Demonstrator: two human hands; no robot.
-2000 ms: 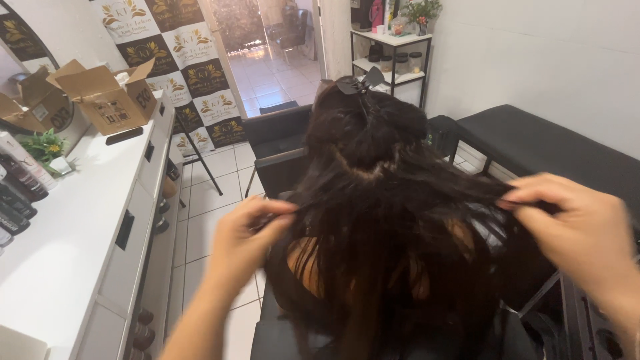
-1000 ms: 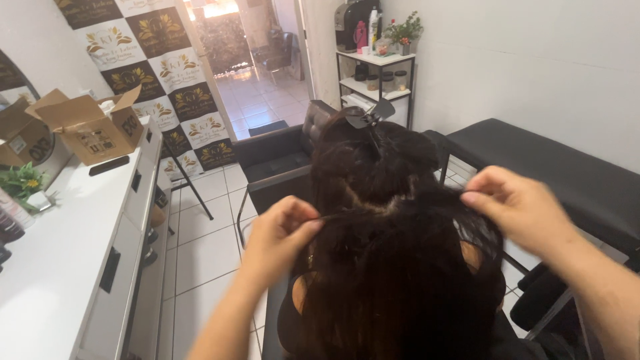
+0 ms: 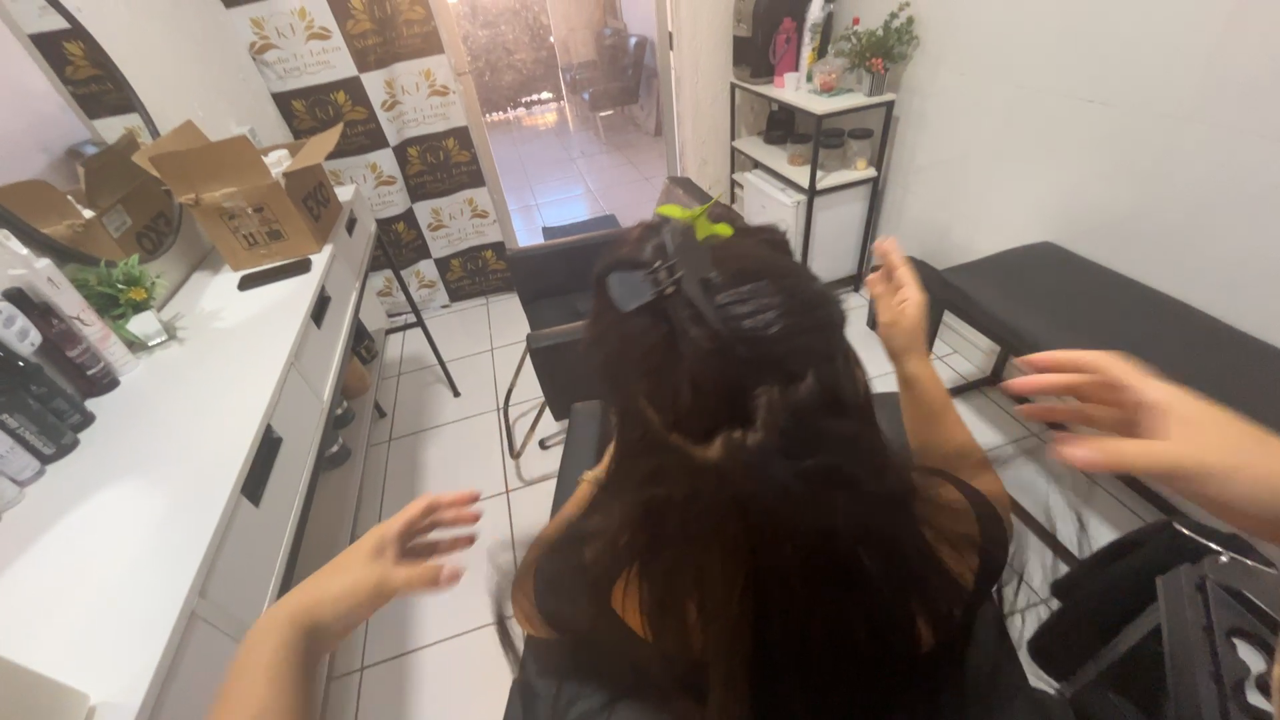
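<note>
A seated person with long dark hair [image 3: 770, 560] has their back to me. The upper hair is gathered on top under a black hair clip [image 3: 650, 285], and a bright green clip or bow [image 3: 697, 219] shows just beyond it. My left hand [image 3: 425, 540] is in the air left of the hair, fingers apart, holding nothing. On the right, my right hand [image 3: 1120, 415] is also off the hair, blurred, its fingers spread. The seated person's raised hand [image 3: 898, 300] is between the head and my right hand. Loose hair hangs down the back.
A white counter [image 3: 130, 470] on the left bears bottles [image 3: 50, 350], a potted plant and an open cardboard box [image 3: 245, 195]. Black chairs [image 3: 565, 280] stand ahead. A black padded bench [image 3: 1110, 310] lies along the right wall, near a shelf unit [image 3: 815, 175]. A black cart [image 3: 1200, 620] is at lower right.
Both my hands have let go of the hair strands and moved outward. The seated person's hand has come up on the right. The green item has come into sight at the top of the head.
</note>
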